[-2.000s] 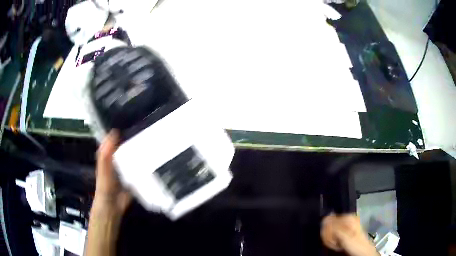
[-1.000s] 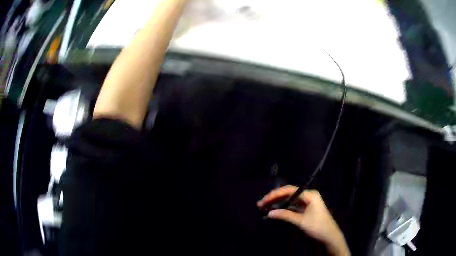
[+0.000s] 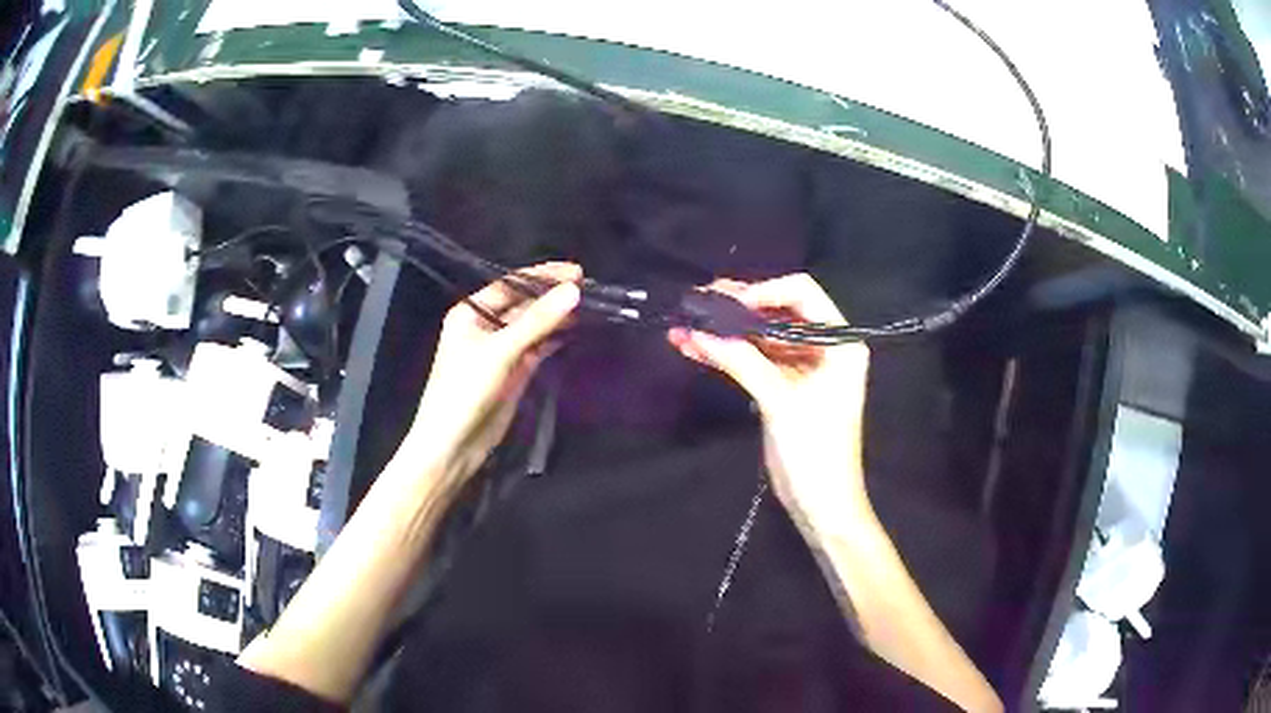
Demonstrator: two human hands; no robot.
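Note:
My left hand [image 3: 509, 327] pinches a black camera lead [image 3: 467, 261] that runs in from the left. Its small plug ends point toward my right hand. My right hand [image 3: 795, 341] grips the dark connector end of a black test cable [image 3: 1038, 132], which loops up over the bench edge at the right. The two cable ends meet or nearly meet between my fingertips, below the bench edge; I cannot tell whether they are joined.
A black crate [image 3: 365, 334] at the left holds several white cameras [image 3: 147, 261]. A grey crate [image 3: 1090, 515] at the right holds white camera parts [image 3: 1119, 574]. The green bench edge [image 3: 836, 128] crosses the top, with white paper [image 3: 809, 42] behind it. Another black cord [image 3: 516, 56] hangs over the edge.
The camera my left hand held earlier is out of view. My left hand has come back from over the bench and now holds a lead. My right hand has moved up with its cable.

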